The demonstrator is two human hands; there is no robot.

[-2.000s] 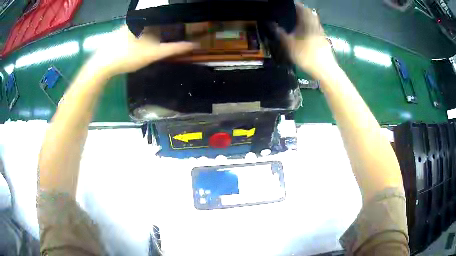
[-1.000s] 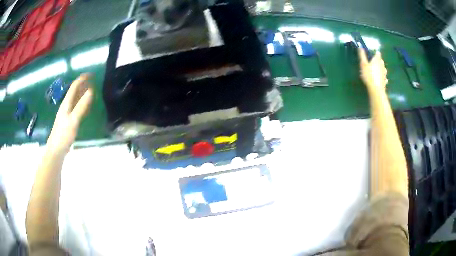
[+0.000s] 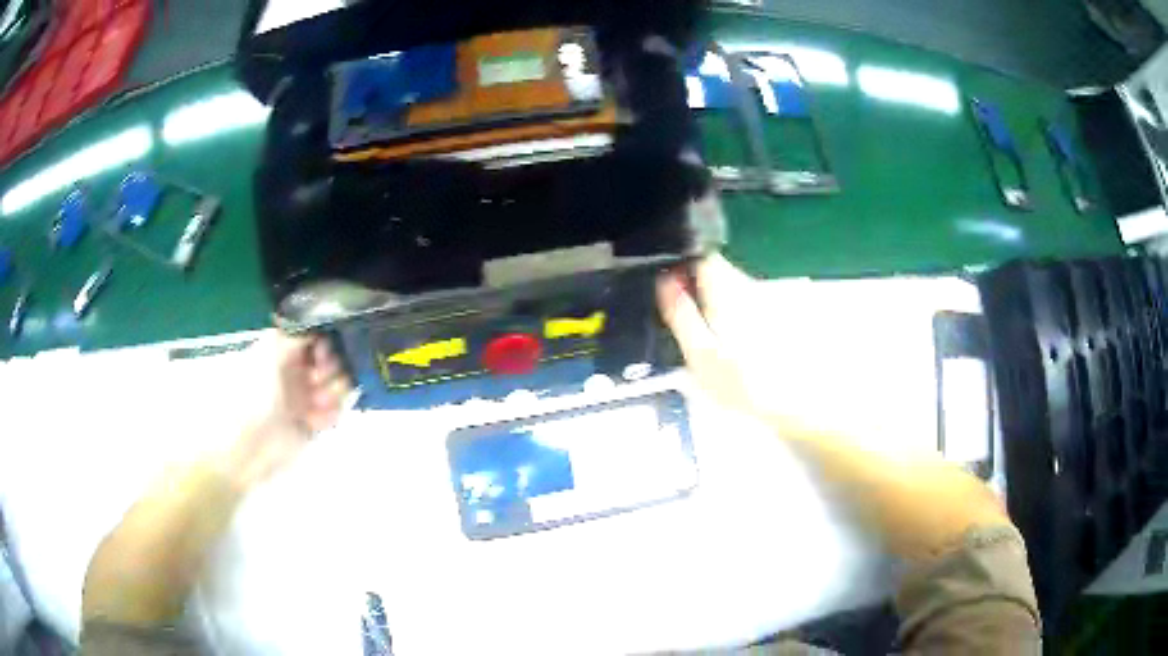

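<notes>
The black bench press (image 3: pixel 423 218) stands in the centre. A phone frame with a blue patch (image 3: pixel 400 85) lies on the orange-brown fixture (image 3: pixel 519 96) in its opening. My left hand (image 3: pixel 311 385) is at the lower left side of the press, and my right hand (image 3: pixel 692 305) is at its lower right side. The fingertips are partly hidden against the sides; no object shows in either hand. The front panel has yellow arrows and a red button (image 3: pixel 512 352). A spare phone frame (image 3: pixel 573 464) lies flat on the white surface below the panel.
A green conveyor belt (image 3: pixel 884 237) runs behind the press with several blue-patched frames on both sides. Another frame (image 3: pixel 963 391) lies on the white surface at right, beside black ribbed trays (image 3: pixel 1089 385). A red tray (image 3: pixel 64 77) is at the upper left.
Both hands have moved in to the press's lower sides, the right one from over the belt. The fixture with its frame now shows in the opening. A frame now shows beside the black trays.
</notes>
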